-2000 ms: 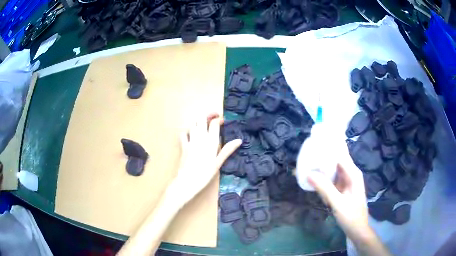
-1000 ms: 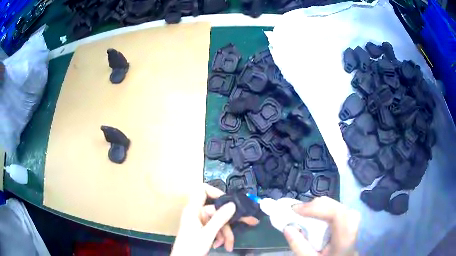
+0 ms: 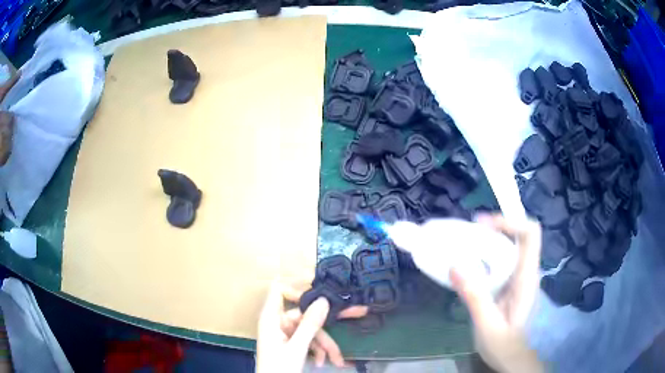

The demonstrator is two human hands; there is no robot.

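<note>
My left hand (image 3: 295, 328) is shut on a dark seat base (image 3: 329, 300) at the lower middle, by the cardboard's right edge. My right hand (image 3: 503, 291) holds a white glue bottle (image 3: 456, 251), its blue tip pointing left above the heap of seat bases (image 3: 408, 156), apart from the held part. The bottle and right hand are slightly blurred. Two glued seat assemblies, an upper one (image 3: 182, 79) and a lower one (image 3: 180, 200), stand apart on the tan cardboard sheet (image 3: 240, 146). A heap of backrests (image 3: 576, 182) lies on the white liner sheet (image 3: 474, 65) at right.
A second white bottle (image 3: 22, 242) lies on the green table at the left edge. Another person's hand (image 3: 6, 135) is beside a white plastic bag (image 3: 55, 116). The far heap of dark parts (image 3: 197, 11) runs along the back. Blue crate edges show at the upper corners.
Two seconds ago my left hand was spread over the cardboard's edge; it now holds a part lower down. The bottle tip was at the part one second ago and has since moved up and away.
</note>
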